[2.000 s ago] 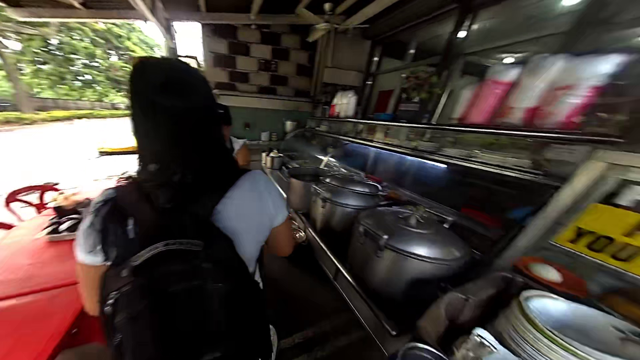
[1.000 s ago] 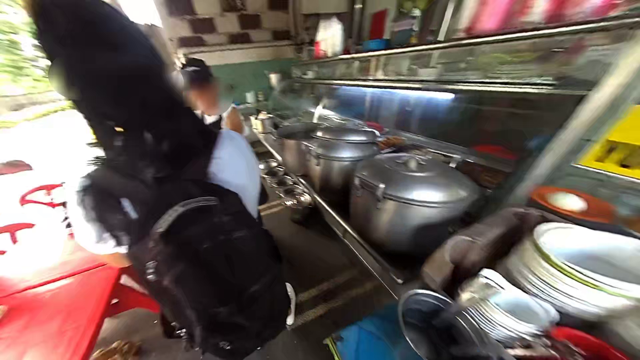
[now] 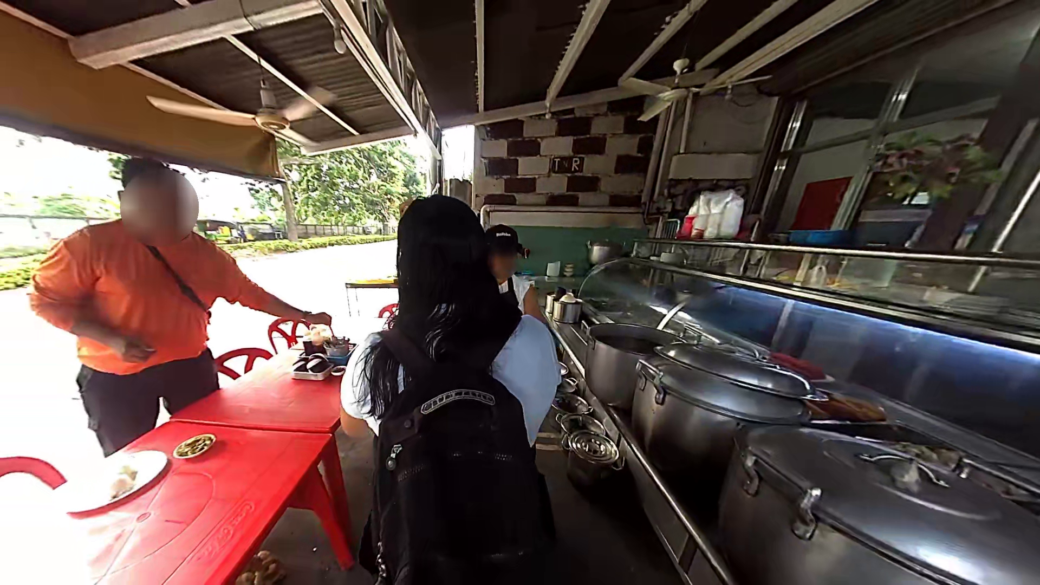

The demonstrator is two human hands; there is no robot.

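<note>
Neither my left hand nor my right hand shows in the head view, so what they hold or touch is hidden. Directly in front stands a person with long dark hair and a black backpack [image 3: 459,463], back toward me. To the right, large lidded metal pots [image 3: 715,390] line a steel counter beside a curved glass display case [image 3: 812,325]. Red plastic tables [image 3: 268,398] stand at the left, with a white plate of food [image 3: 134,479] and a small bowl of food [image 3: 195,446] on the nearer one.
A person in an orange shirt [image 3: 154,292] reaches over the far table toward a condiment tray [image 3: 313,366]. Past the backpack, another person in a dark cap [image 3: 505,241] faces this way. Smaller metal pots [image 3: 591,447] stand low along the counter. Red chairs [image 3: 244,357] are at the left.
The view has swung up and left, bringing in the orange-shirted person and the food on the table. The stacked plates seen at the right earlier are out of view.
</note>
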